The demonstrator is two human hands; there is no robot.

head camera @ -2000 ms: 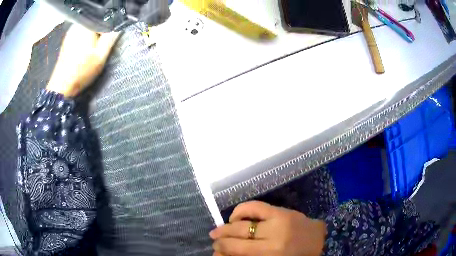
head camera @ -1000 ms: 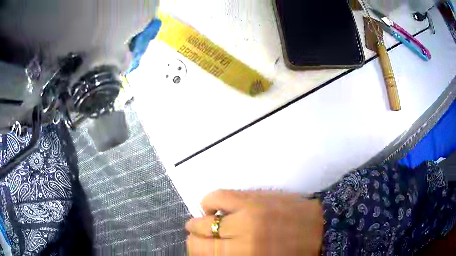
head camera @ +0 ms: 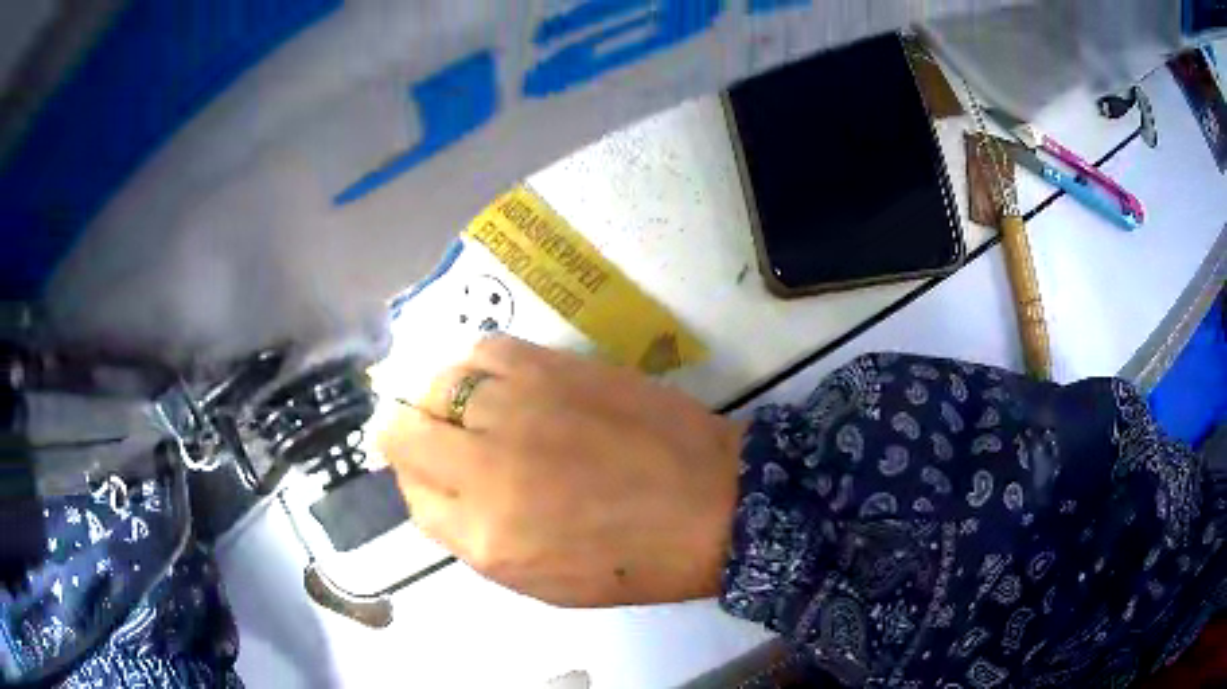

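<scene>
The sewing machine's white arm (head camera: 256, 202) with blue lettering fills the upper left. Its thread tension assembly (head camera: 312, 411) is at the left, with a grey block below it. My right hand (head camera: 572, 471), bare with a gold ring, is on the table side of this assembly, back of the hand up. Its fingertips are hidden at the machine head, so I cannot tell whether they hold anything. My left hand is not visible; only the left patterned sleeve (head camera: 115, 592) shows at the lower left, partly behind the machine. No grey striped cloth shows.
A yellow printed strip (head camera: 579, 285) lies behind my right hand. A black smartphone (head camera: 854, 168) lies beyond it. A wooden-handled tool (head camera: 1023, 296) and pink and blue snips (head camera: 1083, 186) lie to the right. A blue crate (head camera: 1194, 384) shows below the curved table edge.
My right hand has moved from the cloth at the lower edge up to the machine head. The striped cloth is out of sight. The machine arm now covers much more of the view.
</scene>
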